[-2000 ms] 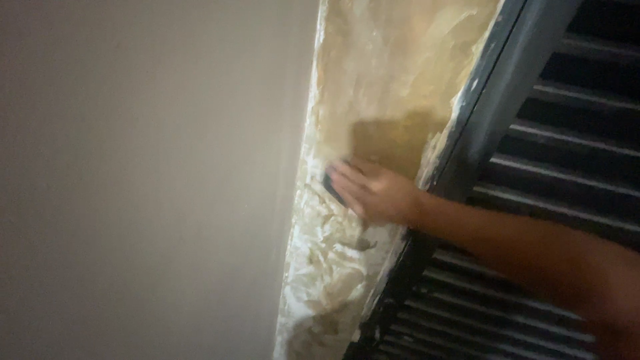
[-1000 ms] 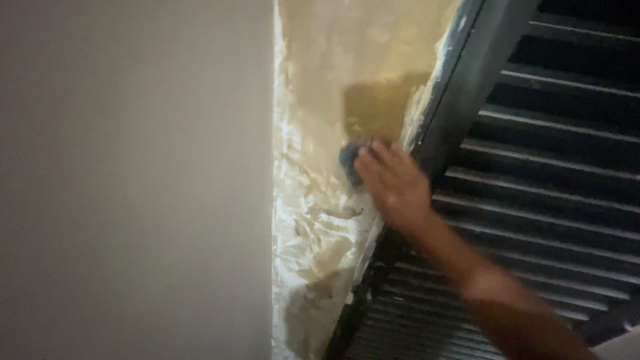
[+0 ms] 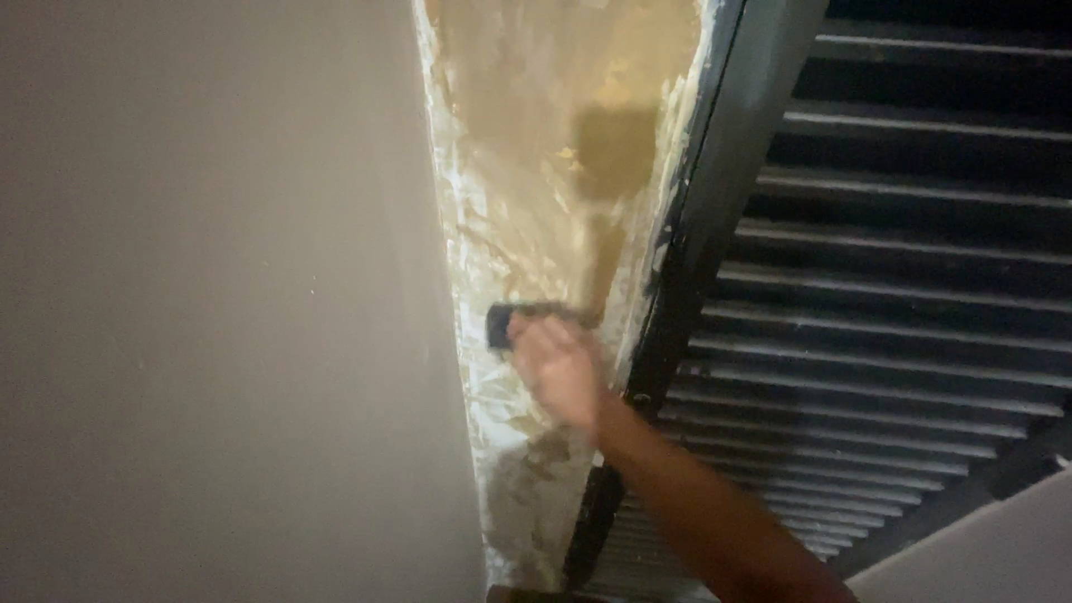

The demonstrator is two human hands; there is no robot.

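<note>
My right hand (image 3: 557, 364) reaches in from the lower right, blurred, with its fingers closed around a small dark block (image 3: 501, 325), maybe a sanding block or sponge. The block is against a narrow strip of wall (image 3: 519, 243) with patchy tan and whitish, streaked filler or paint. The whitish patches are thickest along the strip's left edge and lower part. Shadows fall on the strip above and below the hand. My left hand is not in view.
A smooth grey wall surface (image 3: 226, 293) borders the strip on the left. To the right stands a dark louvred shutter (image 3: 879, 310), its frame (image 3: 720, 167) smeared with white along the edge. Another pale surface (image 3: 980, 544) shows at the lower right.
My right hand, still holding the dark block, has moved lower on the strip. The view has shifted somewhat.
</note>
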